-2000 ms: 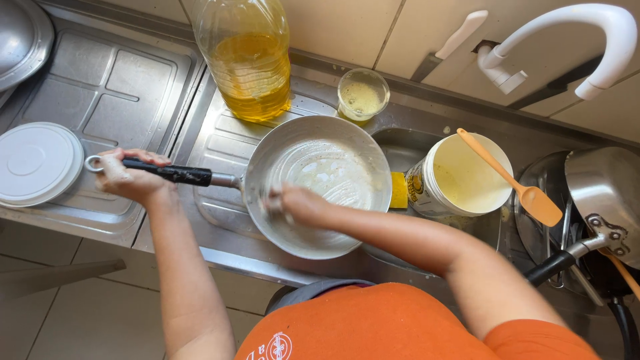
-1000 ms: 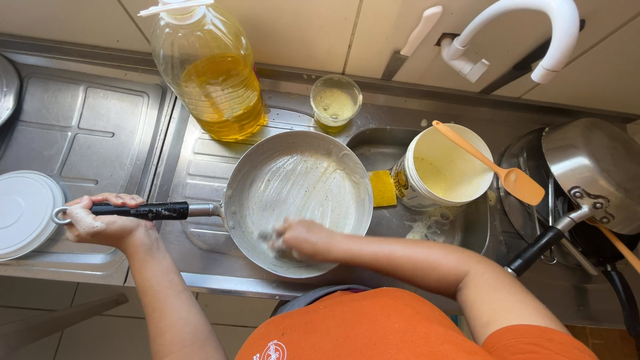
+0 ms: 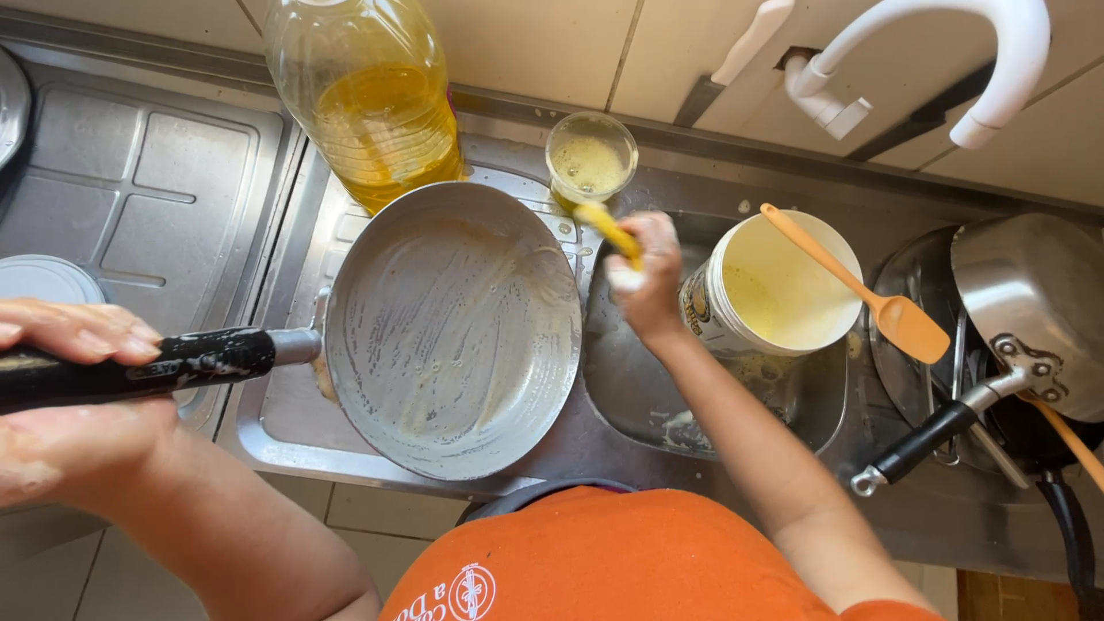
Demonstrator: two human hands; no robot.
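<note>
My left hand grips the black handle of a metal frying pan, whose inside is smeared with soapy streaks. In my right hand is a yellow sponge, held over the near side of a clear cup of foamy liquid. Behind the pan stands a large plastic bottle of yellow liquid. Right of my right hand, a white bucket stands in the sink basin, with an orange spatula laid across its rim.
A saucepan rests on other cookware at the right. The white faucet arches over the back right. Two knives hang on the tiled wall, one with a white handle. A white lid lies on the left drainboard.
My right hand has left the pan's inside and moved right and back to the cup. The yellow sponge, earlier beside the bucket, is now in it. The pan looks nearer and more tilted.
</note>
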